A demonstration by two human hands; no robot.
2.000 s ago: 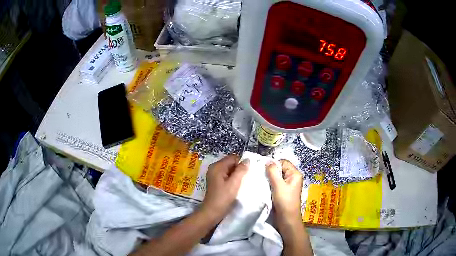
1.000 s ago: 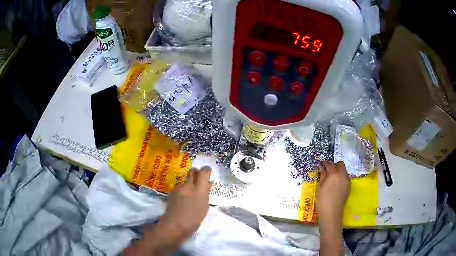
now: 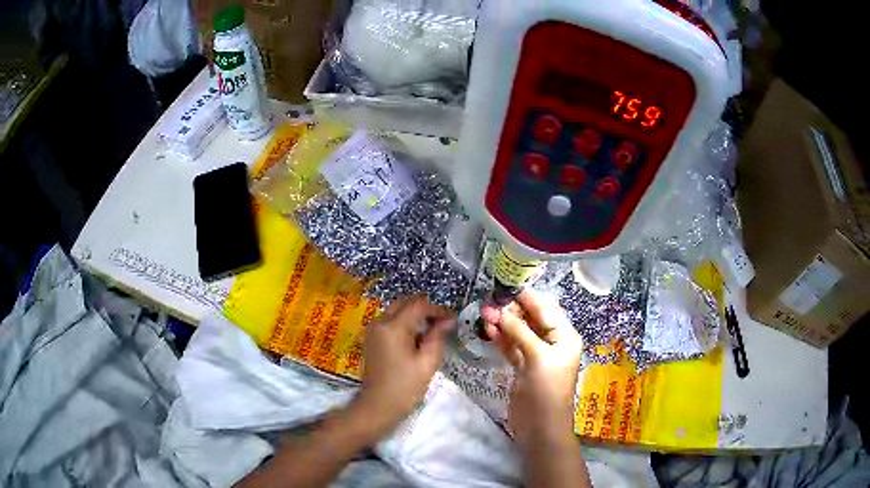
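Observation:
The press head (image 3: 587,133) with its red panel showing 759 stands over the table. My right hand (image 3: 534,343) has its fingertips at the dies, just above the white round base (image 3: 470,332). My left hand (image 3: 403,348) is left of the base, thumb and fingers bent together near the left pile of fasteners (image 3: 391,248). Whether either hand pinches a small part is too small to tell. The right pile of fasteners (image 3: 606,324) lies beyond my right hand. The pale garment (image 3: 448,429) lies along the front edge and lap, between my forearms.
A black phone (image 3: 226,221), a bottle (image 3: 240,81) and a small white box (image 3: 194,124) are at left. A black pen-like stick (image 3: 735,341) and a cardboard box (image 3: 811,229) are at right. Yellow plastic (image 3: 305,295) lies under the piles. A wrapped bundle is behind.
Since one second ago, my right hand has moved from the right pile leftward to the dies. My left hand has moved rightward, towards the base. The counter went from 758 to 759 earlier.

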